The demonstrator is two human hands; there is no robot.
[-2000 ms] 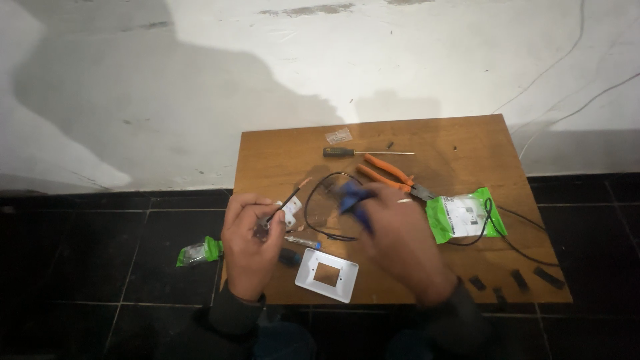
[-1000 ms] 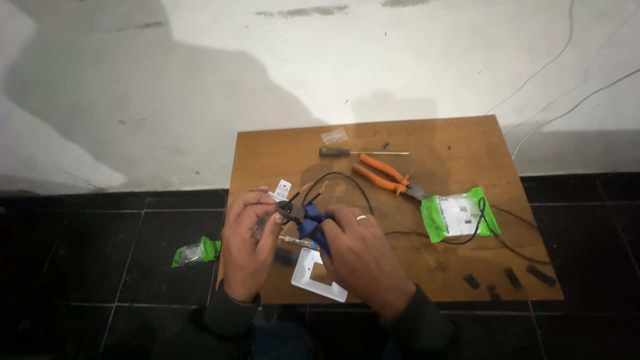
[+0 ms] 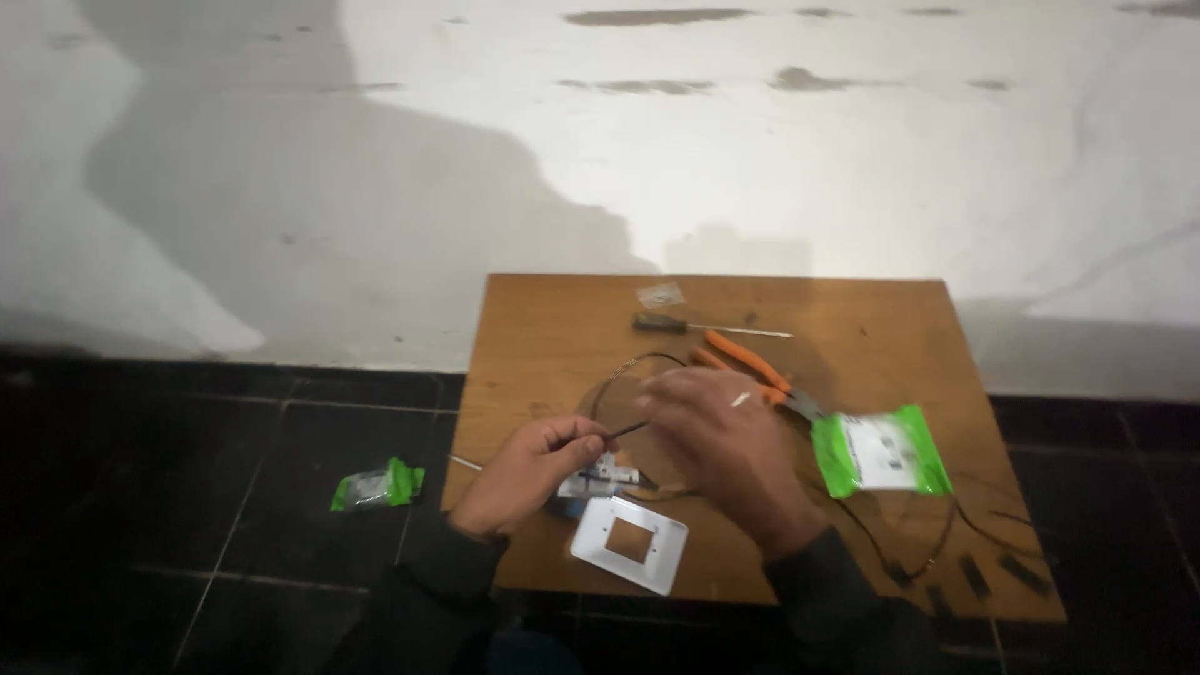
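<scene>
My left hand (image 3: 539, 469) pinches a thin black cable (image 3: 626, 431) between thumb and forefinger. At the cable's other side is my right hand (image 3: 727, 445), blurred, with its fingers bent; whether it grips the cable is unclear. Below the hands, a white wall plate (image 3: 630, 544) with a square opening lies on the wooden table (image 3: 553, 319). Small white parts (image 3: 614, 472) lie between the plate and my left hand, with something blue partly hidden beside them. Orange-handled pliers (image 3: 747, 359) lie just behind my right hand.
A screwdriver (image 3: 661, 323) and a small clear bag (image 3: 660, 295) lie at the back. A green and white packet (image 3: 881, 453) sits at the right, above loose cable (image 3: 886, 553) and several dark pieces (image 3: 975, 575). Another green packet (image 3: 377, 486) is left of the table, over dark floor tiles.
The blue-handled tool seen in my right hand earlier is no longer in it. My left hand now pinches the cable higher above the wall plate, and the plate is more fully visible than a second ago.
</scene>
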